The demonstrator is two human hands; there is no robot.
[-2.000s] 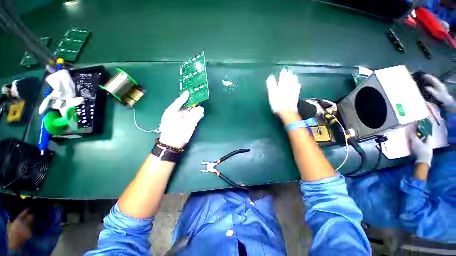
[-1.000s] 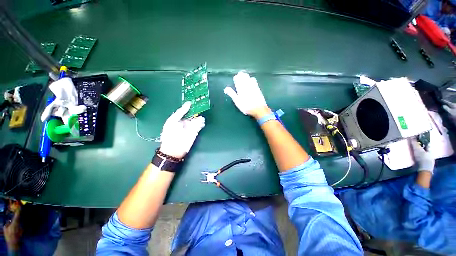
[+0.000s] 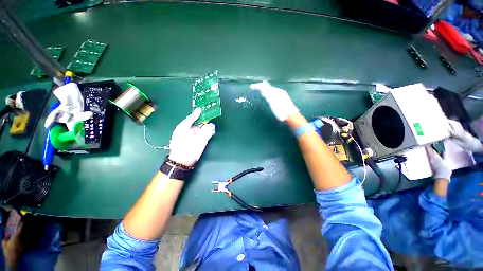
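Observation:
My left hand (image 3: 189, 138), in a white glove, holds a green circuit board panel (image 3: 206, 97) by its lower end, tilted above the green bench (image 3: 254, 138). My right hand (image 3: 277, 101), gloved in white, is over the bench to the right of the panel, fingers pointing up-left, holding nothing that I can see. Small pale clippings (image 3: 241, 99) lie between the panel and my right hand. Side cutters (image 3: 233, 187) with dark handles lie on the bench near its front edge, jaws to the left, handles spread.
Solder wire reel (image 3: 130, 99), black component tray (image 3: 98, 114), blue tube (image 3: 47, 151) and black fan (image 3: 22, 178) are left. A grey box (image 3: 389, 126) and soldering stand (image 3: 339, 152) are right. Other panels (image 3: 87, 56) lie back left. A person's gloved hands (image 3: 439, 163) work far right.
My right hand moved from the right to beside the panel, then slightly back right; the clippings show again. My left hand keeps holding the panel. The cutters have not moved on the bench.

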